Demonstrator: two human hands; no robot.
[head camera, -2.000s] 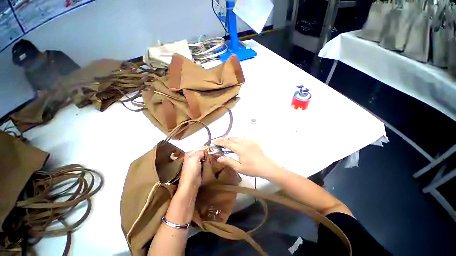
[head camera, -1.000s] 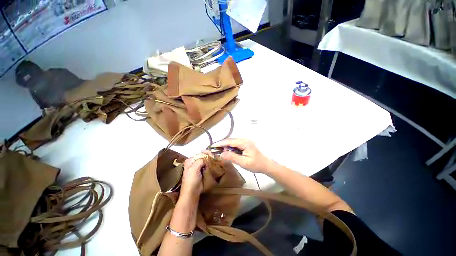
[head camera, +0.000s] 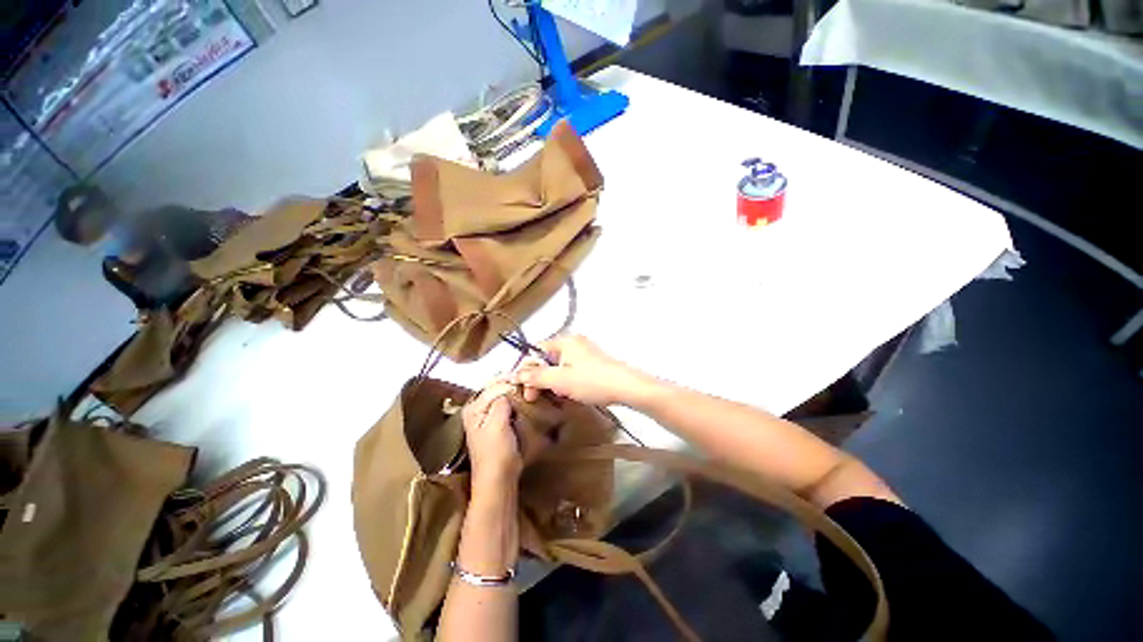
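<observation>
A tan-brown bag stands at the table's near edge, its opening up and a pale zip tape along one side. My left hand grips the bag's top edge. My right hand is just right of it, closed around a small dark pointed tool, probably thread snips, whose tip points up and left. The fingers of both hands are close together at the bag's edge and hide what lies between them. A long brown strap loops over my right forearm's near side.
Another brown bag lies beyond the held one. More bags and looped straps lie left. A red can stands on the right of the white table. A blue stand is at the far end. A person is far left.
The view has shifted, so the can and stand appear higher. My right hand has turned, and the dark tool now points up and left, clear of the bag's edge. My left hand keeps its grip.
</observation>
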